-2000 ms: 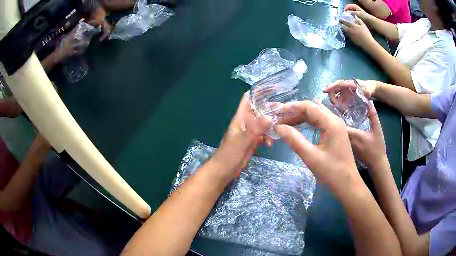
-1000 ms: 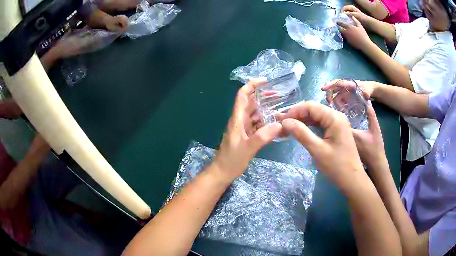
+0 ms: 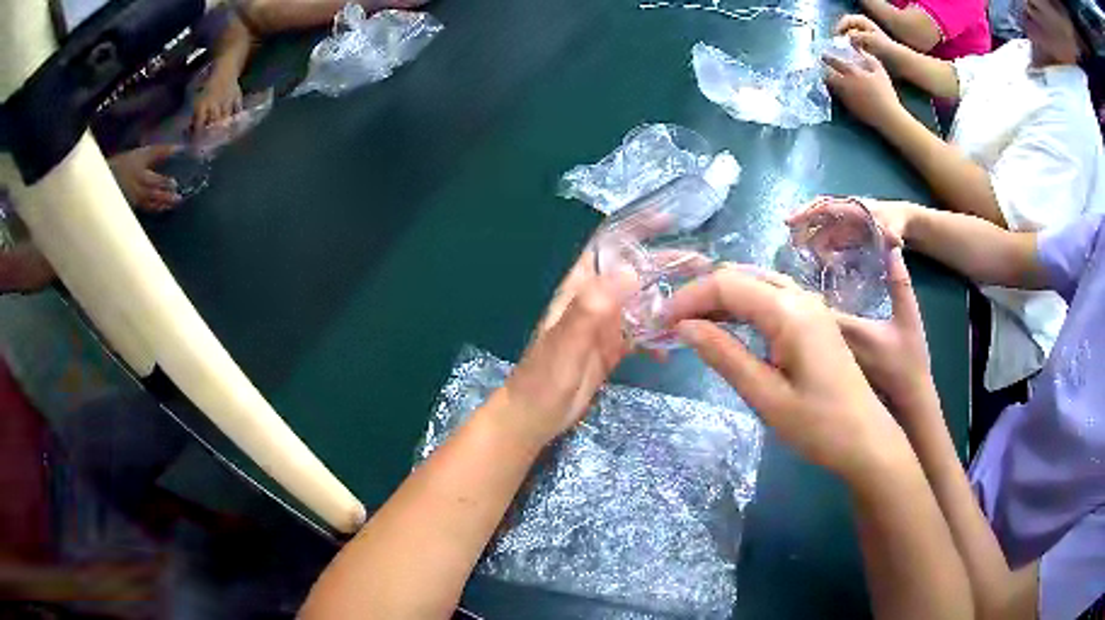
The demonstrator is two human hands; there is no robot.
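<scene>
My left hand (image 3: 579, 333) and my right hand (image 3: 776, 351) hold a clear plastic cup (image 3: 666, 216) between them above the table. The cup is tilted, its far end pointing up and right, partly blurred. My left hand wraps its left side. My right fingers and thumb pinch at its near end. A wrinkled clear plastic bag (image 3: 618, 503) lies flat on the table under my forearms. Another crumpled clear bag (image 3: 636, 164) lies just beyond the cup.
Dark green table (image 3: 364, 267). A cream pipe (image 3: 182, 315) with a black joint (image 3: 73, 85) crosses the left. At right, a person's hands hold another clear cup (image 3: 842, 254). Farther workers handle clear film at both sides. More bags lie at far left (image 3: 370, 51) and far right (image 3: 757, 87).
The cup has turned and tilted in my hands, and my left hand has rolled over with it. At far left, a coworker's hands have moved down onto a clear item.
</scene>
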